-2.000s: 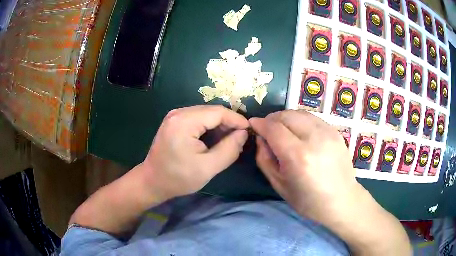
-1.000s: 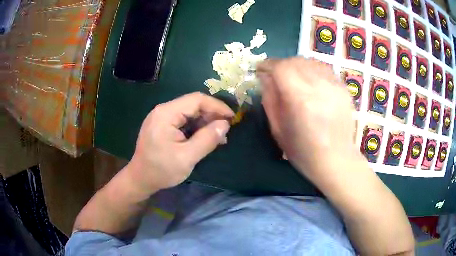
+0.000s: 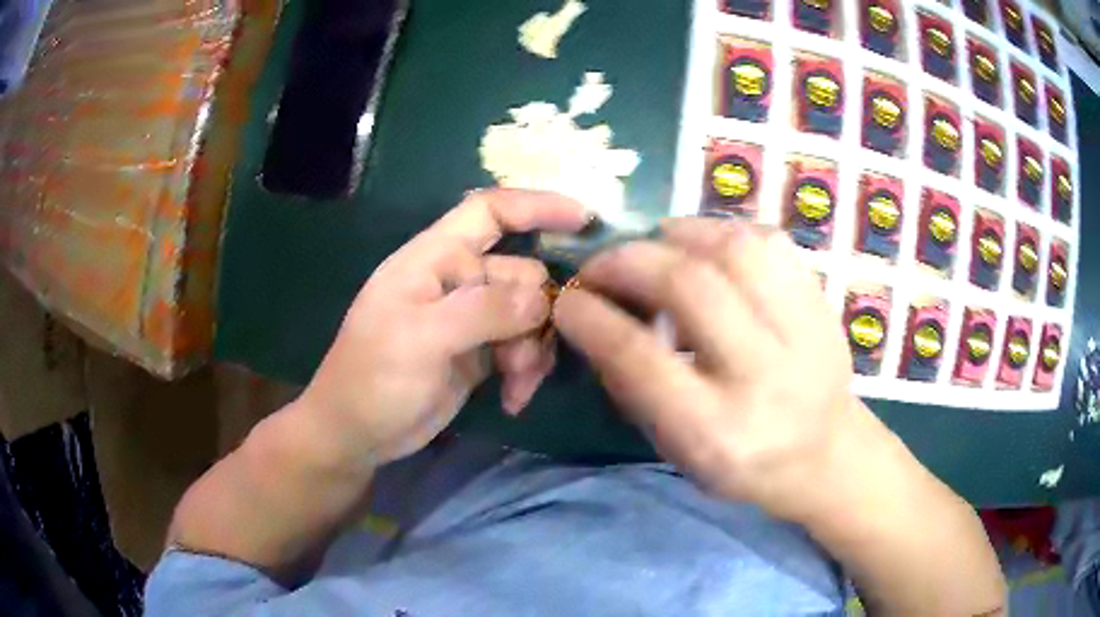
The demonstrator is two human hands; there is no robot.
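My left hand (image 3: 440,307) is bare, its thumb and fingers pinched on a small orange-gold piece (image 3: 557,293), mostly hidden by the fingertips. My right hand (image 3: 712,344) meets it at the same piece, with its fingertips touching it. A blurred greyish strip shows between the two index fingers; I cannot tell what it is. The white foam tray (image 3: 688,145) at the right holds rows of red-and-black units (image 3: 814,201) with round gold centres. My right hand covers the tray's near left corner.
A pile of cream scraps (image 3: 549,151) lies just beyond my hands, with one scrap apart (image 3: 553,27). A black phone (image 3: 323,103) lies at the left. A taped carton (image 3: 109,181) stands at the far left edge. Small light bits (image 3: 1052,477) lie at the right.
My right hand has come back from the cream pile to my left hand, and both now meet at the small piece. My left fingers have closed in around it. The whole view has shifted slightly.
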